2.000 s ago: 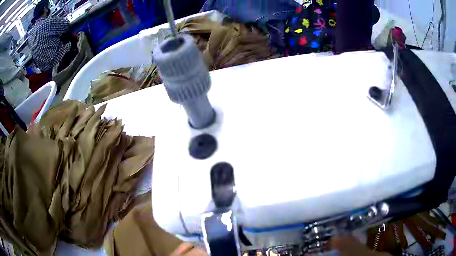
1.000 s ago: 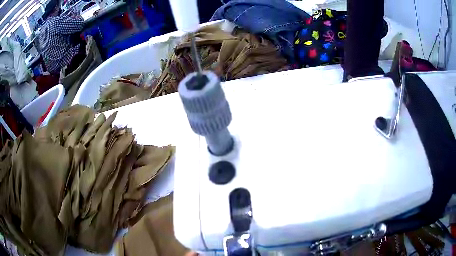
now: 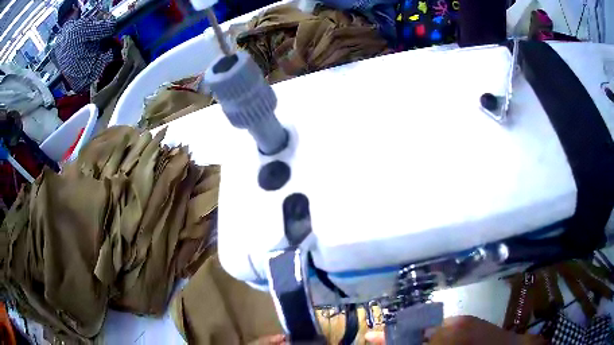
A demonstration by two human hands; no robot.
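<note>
The white sewing machine head [image 3: 417,168] fills the middle of the view. A khaki-brown fabric panel [image 3: 219,303] lies flat left of its end, running under the machine's left end. My left hand [image 3: 270,339] shows only as a fingertip at the bottom edge, at the panel, beside the shiny take-up lever guard [image 3: 293,290]. My right hand [image 3: 464,331] is at the bottom edge, right of the grey knob [image 3: 414,322], with a fingertip showing left of the knob. Both hands are mostly cut off or hidden, so their grip cannot be told. The needle is hidden.
A ruffled heap of brown panels [image 3: 101,222] lies at left. Zippers [image 3: 532,296] fan out at lower right, near checked cloth [image 3: 579,331]. Behind stand a white tub [image 3: 138,101] of brown pieces and a person in a checked shirt [image 3: 81,54].
The view has shifted, so the machine sits higher and more of its front shows than one second ago. The fingers of my right hand and the grey knob have come into view at the bottom.
</note>
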